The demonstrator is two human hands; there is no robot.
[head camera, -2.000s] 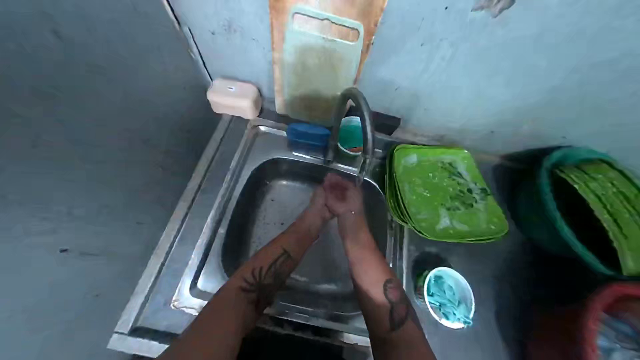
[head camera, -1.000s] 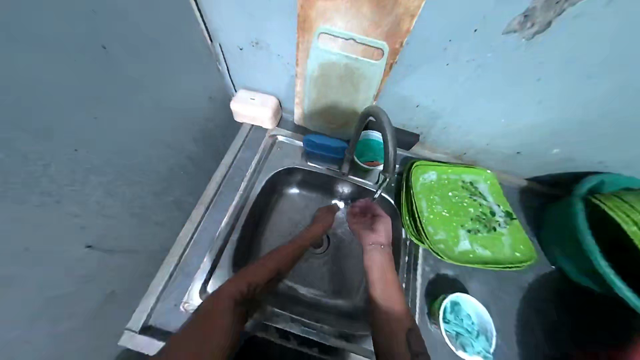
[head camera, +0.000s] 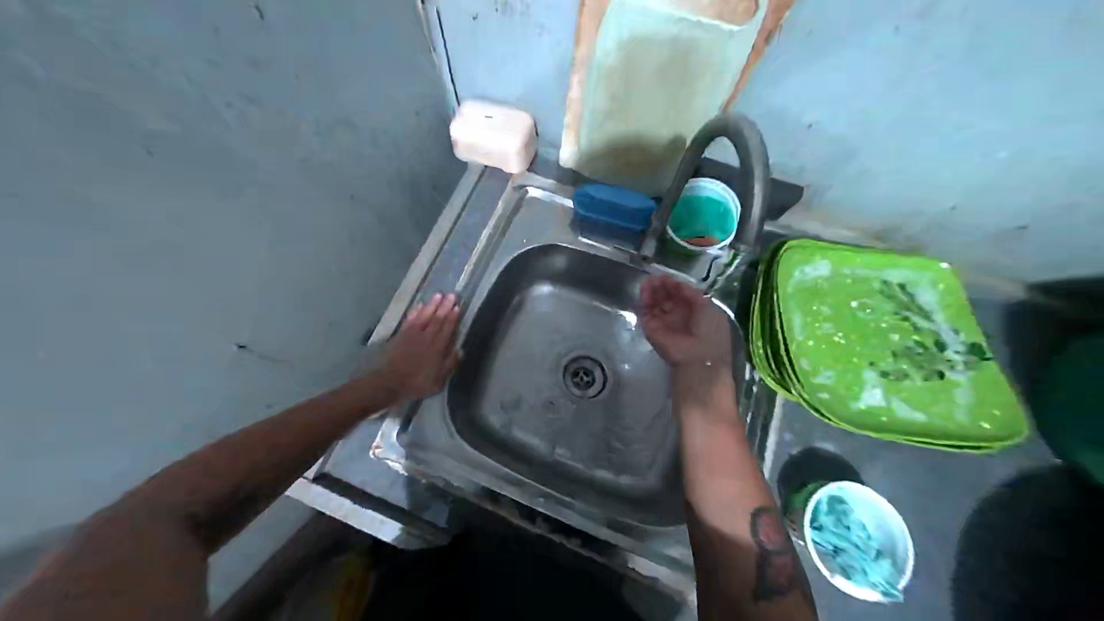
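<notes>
My left hand [head camera: 423, 347] lies with its fingers apart on the left rim of the stainless steel sink [head camera: 552, 440], holding nothing. Over the sink's back right corner, below the curved faucet [head camera: 750, 164], is my right hand [head camera: 677, 319], its fingers curled and nothing seen in them. The drain [head camera: 585, 377] shows uncovered in the basin. Right of the sink sits a stack of green square plates [head camera: 897, 345] with suds and a leaf pattern on the top one.
Behind the sink are a pink soap box [head camera: 493, 135], a blue container [head camera: 614, 205], a white cup with green inside [head camera: 704, 214] and a leaning cutting board [head camera: 647, 86]. A white tub of teal material [head camera: 860, 540] stands at front right.
My hands, together under the faucet two seconds ago, are now well apart. The left one has moved left onto the sink's rim; the right one remains near the faucet.
</notes>
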